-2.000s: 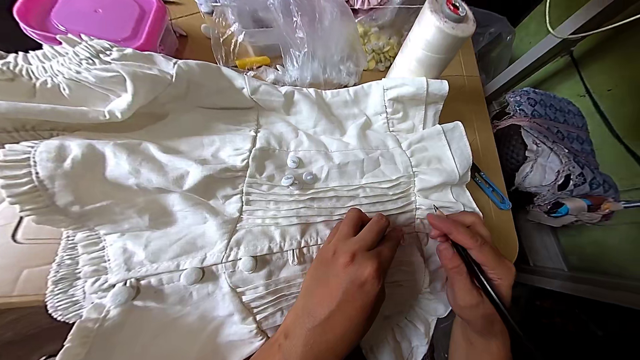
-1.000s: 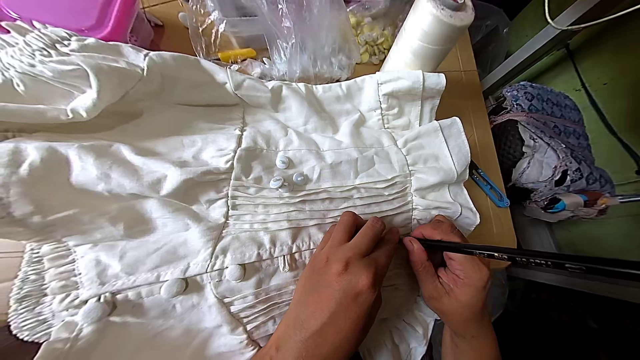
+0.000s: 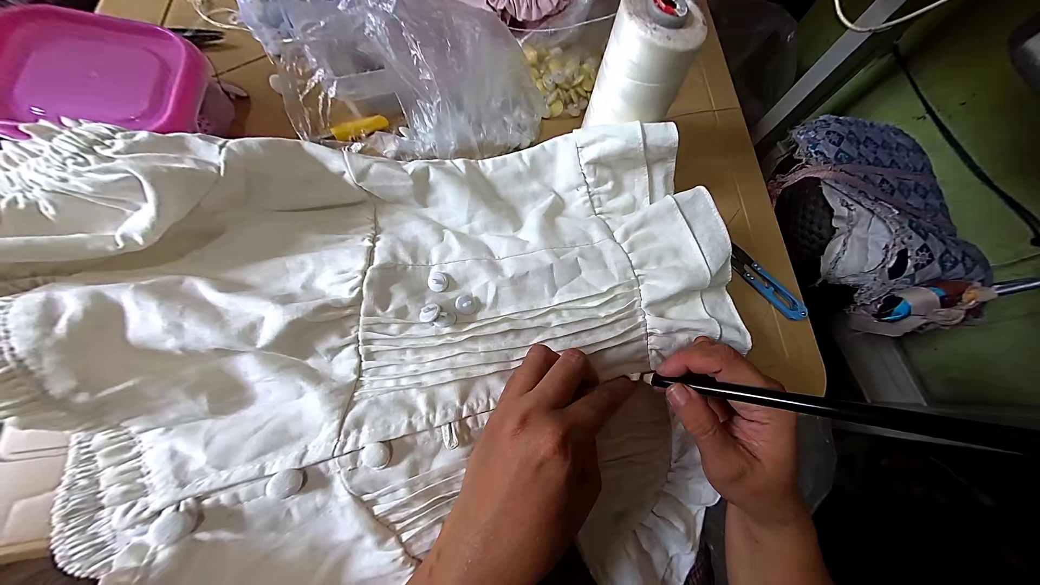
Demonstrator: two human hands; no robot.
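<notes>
A white pleated garment (image 3: 268, 341) with ruffled edges lies spread on the table. My left hand (image 3: 544, 439) presses on its front placket, fingertips bent at the cloth near the ruffled collar; whether they pinch the fabric is hidden. My right hand (image 3: 731, 422) grips a thin black pencil-like stick (image 3: 812, 406) close to its pale tip, which touches the placket beside my left fingertips. Several loose white buttons (image 3: 439, 282) rest above the pleats. A fabric-covered button (image 3: 376, 455) sits on the placket, left of a small loop (image 3: 450, 435).
Blue thread snips (image 3: 768, 284) lie by the collar at the table edge (image 3: 800, 325). Behind the garment are a white thread cone (image 3: 646, 69), a clear plastic bag (image 3: 406, 73), pale yellow buttons (image 3: 561, 77) and a pink-lidded box (image 3: 97, 69). Patterned cloth (image 3: 886, 195) is at right.
The black stick, angled down to the lower right two seconds ago, has swung to point nearly rightward, its tip at the placket. My left hand stays pressed on the cloth.
</notes>
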